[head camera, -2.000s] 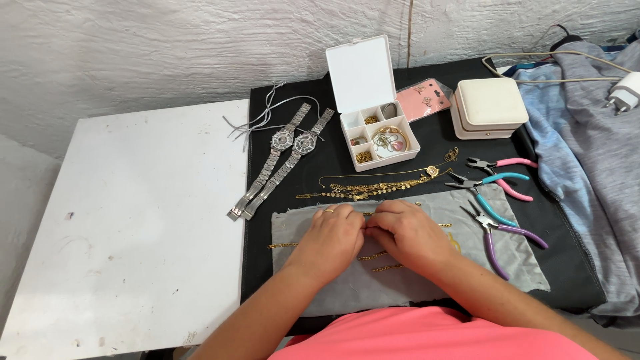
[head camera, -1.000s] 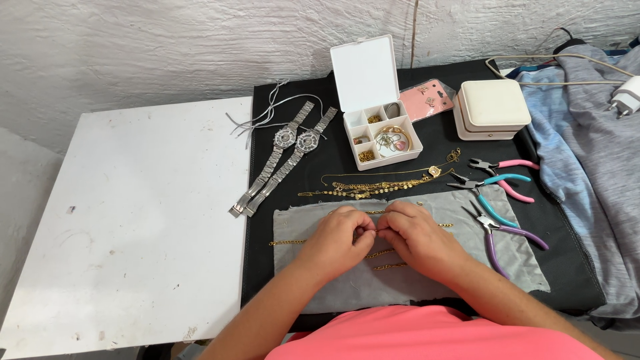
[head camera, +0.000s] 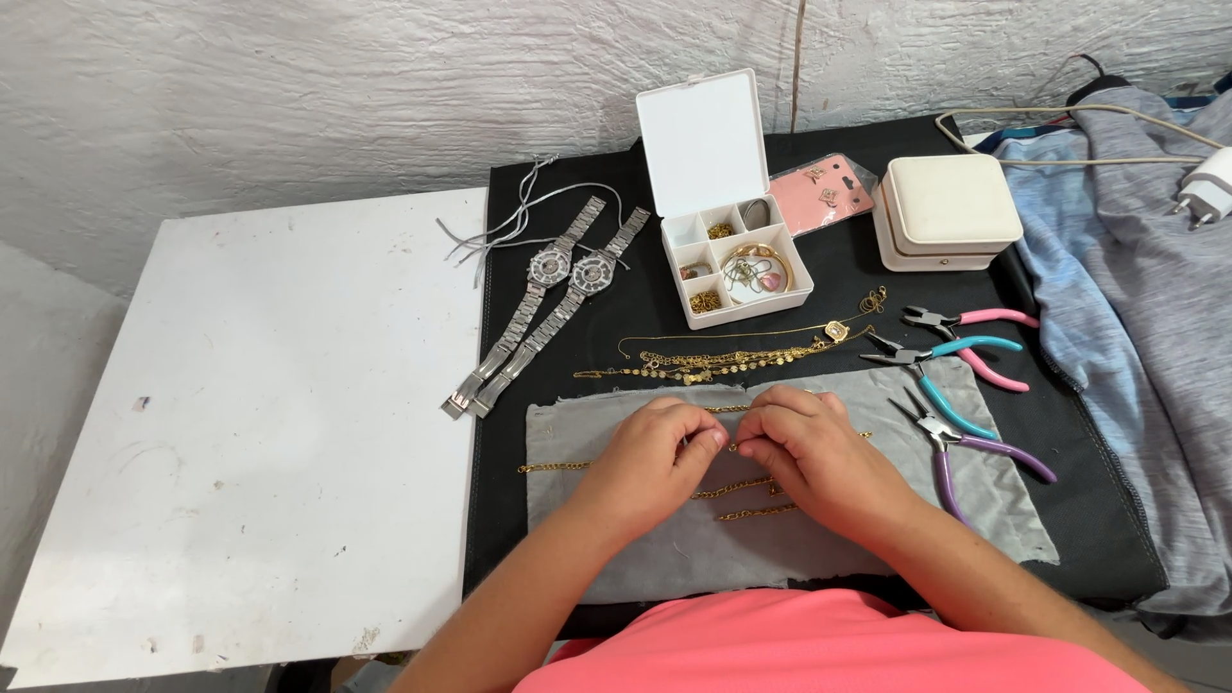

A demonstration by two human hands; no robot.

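Over a grey cloth (head camera: 635,568), my left hand (head camera: 654,462) and my right hand (head camera: 818,457) face each other with a small gap between the fingertips. My right thumb and forefinger pinch a tiny gold piece (head camera: 733,447). My left thumb and forefinger are pressed close together; whether something small is between them is hidden. Gold chain pieces lie on the cloth: one (head camera: 553,467) reaches out left of my left hand, another (head camera: 727,409) shows behind the fingers, and others (head camera: 756,515) run partly under my right hand.
Behind the cloth lie gold necklaces (head camera: 751,361). Pliers with pink (head camera: 1001,315), teal (head camera: 982,342) and purple (head camera: 1011,452) handles lie right. Farther back are an open compartment box (head camera: 751,313), a cream case (head camera: 953,207) and a pink earring card (head camera: 804,197). Two metal watches (head camera: 549,269) lie left, beside a white board (head camera: 289,433).
My hands were touching at the fingertips two seconds ago; now a small gap separates them. The pliers, box and watches have stayed in place.
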